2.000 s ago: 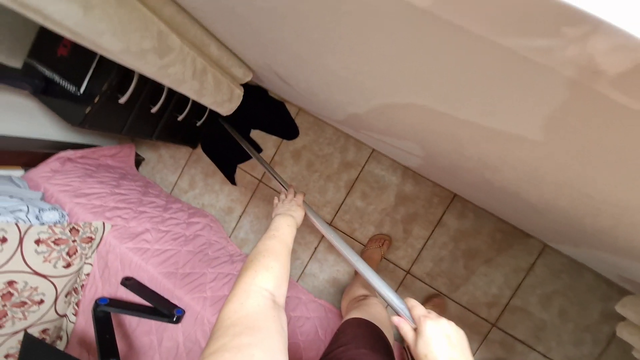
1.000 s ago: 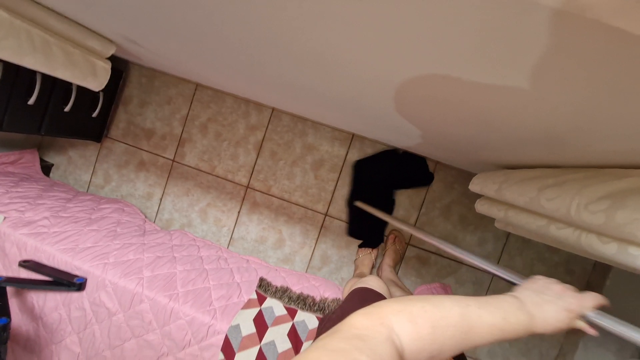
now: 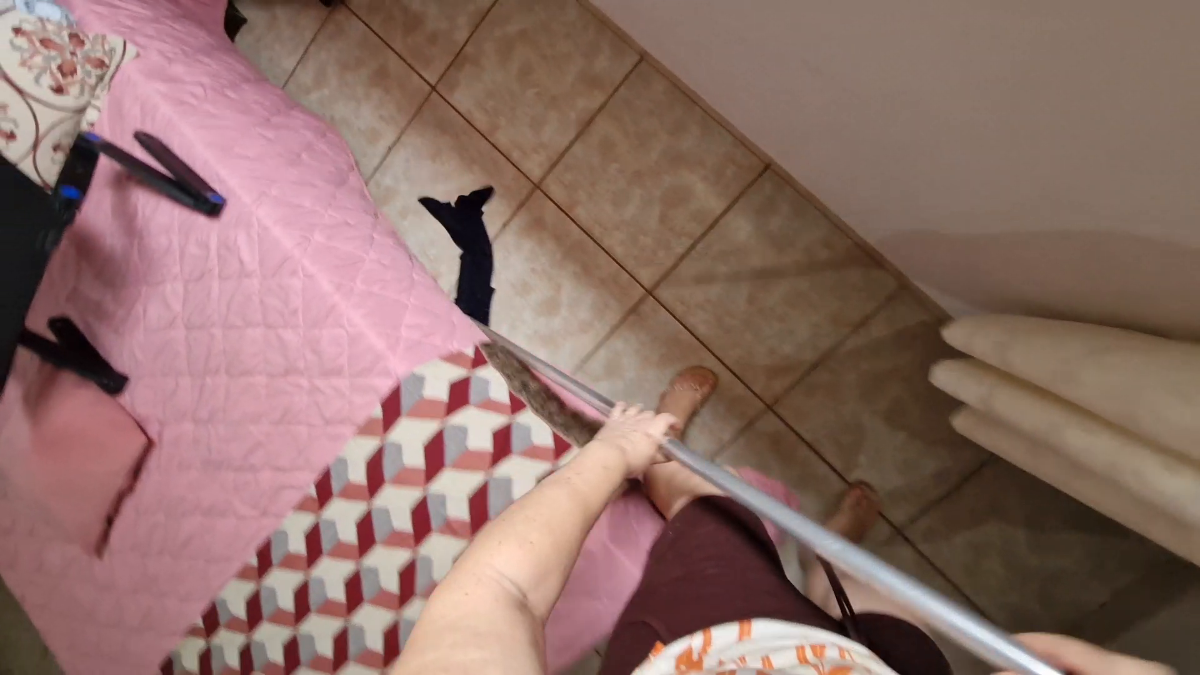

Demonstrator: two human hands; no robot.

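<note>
A long grey metal pole [image 3: 806, 534] runs diagonally from the lower right up to the edge of the bed. My left hand [image 3: 639, 437] is closed around its middle part. At the lower right edge, my right hand [image 3: 1078, 653] is on the thick upper end, partly cut off by the frame. A black cloth [image 3: 476, 262] lies on the tiled floor at the pole's far end, beside the bed; its lower part is hidden behind the bed's edge, so what joins it to the pole cannot be seen.
On the left is a bed with a pink quilted cover [image 3: 281, 272], a patterned fringed throw [image 3: 412, 487] and a black folding stand [image 3: 169, 173]. My bare feet are on the tiles [image 3: 656, 178]. A wall [image 3: 937, 112] and a beige curtain [image 3: 1078, 394] stand to the right.
The black cloth has moved from near my feet and the wall to beside the bed. One second ago only one hand showed on the pole; now both do. The view has turned.
</note>
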